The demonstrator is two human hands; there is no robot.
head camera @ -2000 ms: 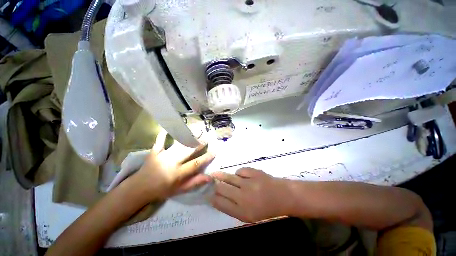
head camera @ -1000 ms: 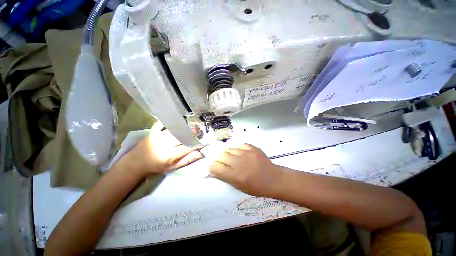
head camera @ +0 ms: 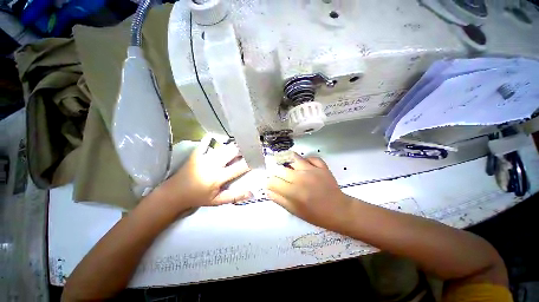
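The khaki cloth point(head camera: 106, 112) lies heaped and hanging left of the white sewing machine point(head camera: 366, 47). My left hand point(head camera: 210, 177) is at the needle area, its fingers spread towards the presser foot. My right hand point(head camera: 304, 186) is just right of it, fingers bent, with its fingertips close to the needle area. Both hands are bare. Strong lamp glare washes out the cloth and fingertips between them, so what the fingers pinch or press cannot be told. The machine's head plate hides part of the needle.
A lamp point(head camera: 142, 121) hangs over the khaki cloth, left of the machine head. White paper sheets point(head camera: 467, 97) are on the machine arm, with small dark items point(head camera: 419, 151) beneath. Dark-handled scissors point(head camera: 513, 174) lie at the right. The white table point(head camera: 195, 248) ends at a curved front edge.
The view has shifted, so machine and lamp appear further right. My right hand has moved up beside the needle area. The white and khaki cloth by my left wrist now shows much less.
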